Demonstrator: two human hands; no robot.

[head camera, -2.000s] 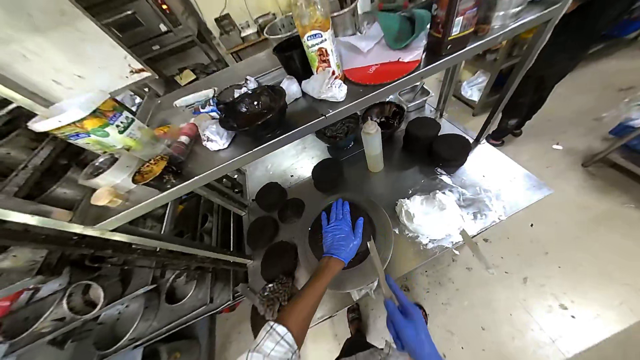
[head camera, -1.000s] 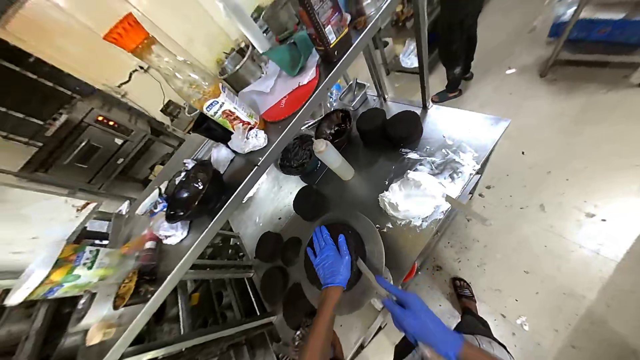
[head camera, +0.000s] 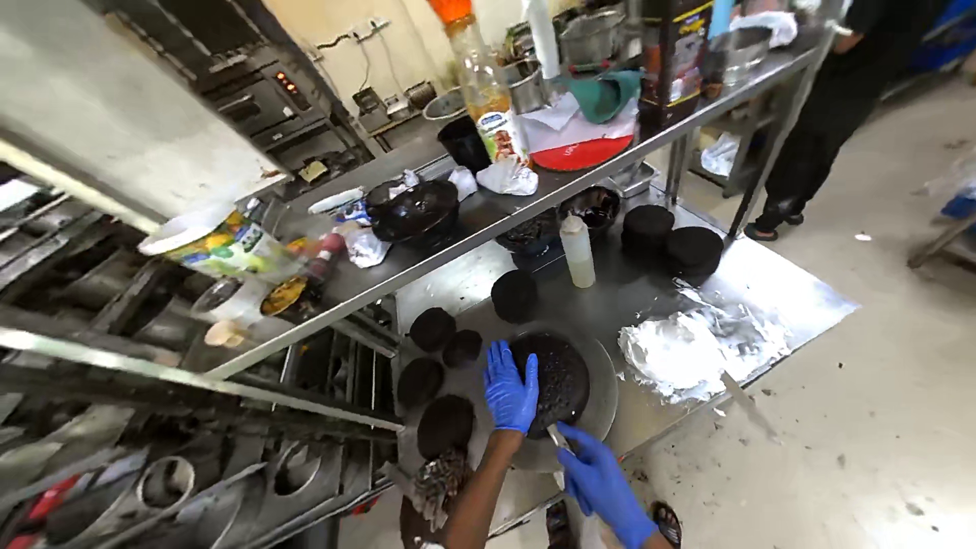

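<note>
My left hand (head camera: 512, 387), in a blue glove, lies flat with fingers extended against the left edge of a round dark chocolate cake (head camera: 555, 381). The cake sits on a round metal plate (head camera: 606, 396). In its blue glove, my right hand (head camera: 598, 476) grips a knife-like metal tool (head camera: 557, 436), whose visible end is at the cake's near edge; the rest is hidden. White cream (head camera: 675, 352) is heaped on the steel table to the right, with a flat spatula (head camera: 751, 408) beside it, jutting past the table edge. A squeeze bottle (head camera: 577, 252) of pale liquid stands behind the plate.
Several dark cakes (head camera: 446, 427) stand left of the plate, others (head camera: 694, 252) at the back right. A raised steel shelf (head camera: 427, 271) crosses above the table's rear, holding a black bowl (head camera: 415, 210), a bottle (head camera: 492, 107) and a tub (head camera: 221, 244). Another person (head camera: 823, 114) stands beyond, at right.
My left hand has shifted from the top of the cake to its left edge, uncovering more of the surface. My right hand still grips the tool. The view has swung noticeably.
</note>
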